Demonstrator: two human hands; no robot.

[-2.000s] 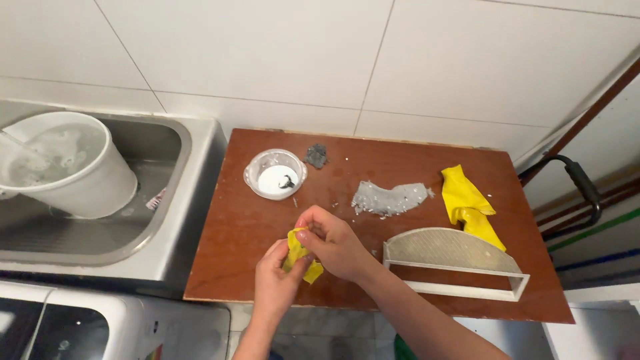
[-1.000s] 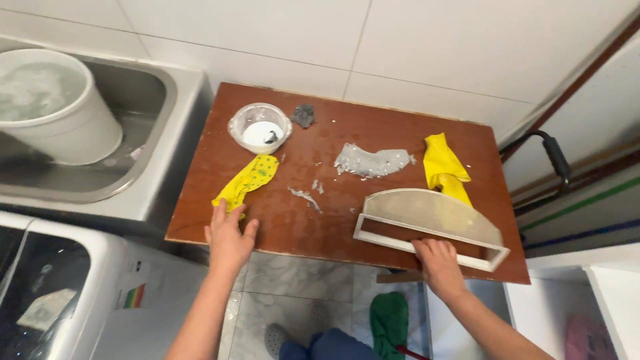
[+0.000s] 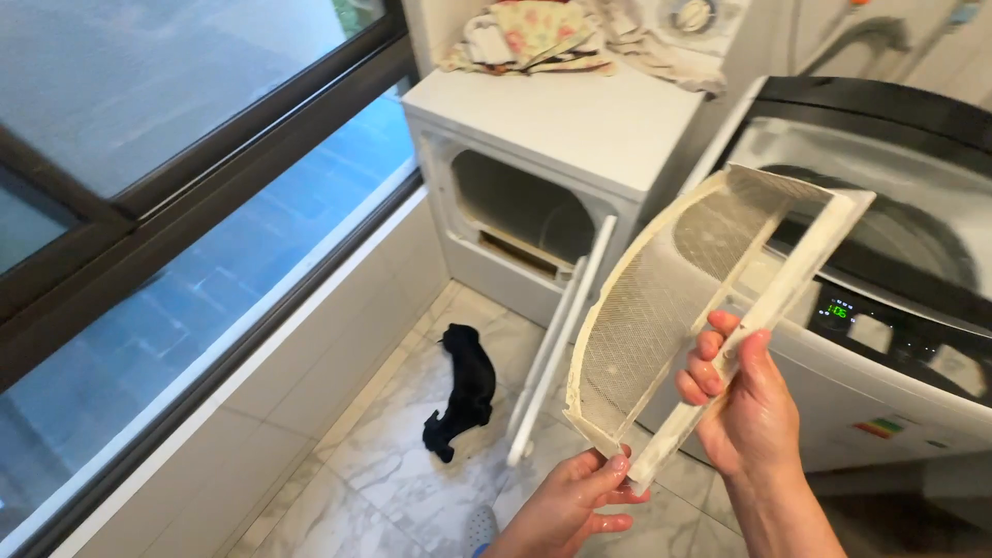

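Observation:
A half-round dryer lint filter (image 3: 659,310), its mesh set in a white plastic frame, is held up tilted before me. My right hand (image 3: 744,387) is closed around the straight bar of the frame. At the lower corner, my left hand (image 3: 581,496) pinches the frame between thumb and fingers. Beyond the filter stands a white front-loading dryer (image 3: 542,132) with its door (image 3: 554,356) open and a slot below the drum opening (image 3: 523,205).
A black animal, seemingly a dog (image 3: 465,387), is on the marble-look floor left of the dryer door. To the right is a top-loading washing machine (image 3: 821,387). Cloths (image 3: 535,35) lie on the dryer. A dark-framed window (image 3: 232,147) runs along the left.
The view has swung from the brown table to the dryer. The lint filter, on the table before, is now lifted in both my hands. My left hand was near a yellow glove a second ago.

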